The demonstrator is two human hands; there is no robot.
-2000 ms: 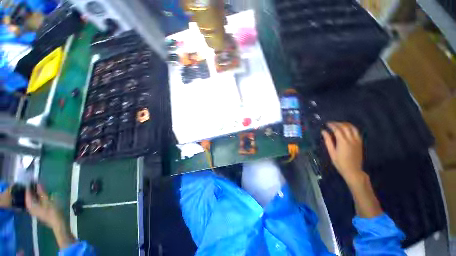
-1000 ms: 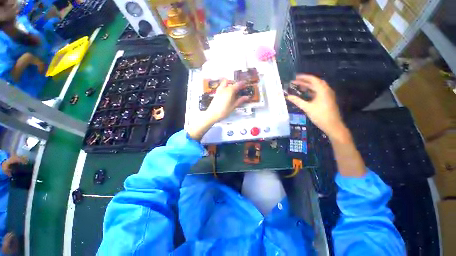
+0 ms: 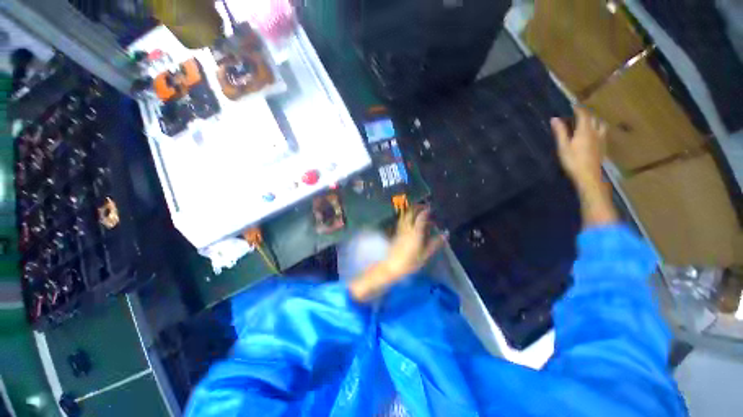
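Note:
My left hand (image 3: 403, 253) is blurred, with fingers apart and nothing visible in it, at the bench edge beside the black right trays (image 3: 497, 122). My right hand (image 3: 582, 152) has its fingers spread at the far right edge of these trays, near the cardboard; whether it touches the tray cannot be told. A small part with a pale glint (image 3: 477, 236) lies on the lower tray. On the white press base (image 3: 220, 167), a copper-coloured fixture (image 3: 244, 75) holds a dark part. An orange fixture (image 3: 178, 79) and black parts (image 3: 189, 114) are beside it.
The left blister tray (image 3: 73, 179) is full of dark parts. A keypad device (image 3: 386, 155) and a spare fixture (image 3: 329, 212) are along the bench edge. A red button (image 3: 310, 176) is on the base. The tray stack (image 3: 432, 41) is behind; cardboard boxes (image 3: 644, 106) are at right.
The view has turned right. Both hands have left the press area; my left hand is now by the bench edge and my right hand at the far tray edge. The dark part no longer shows in my right hand.

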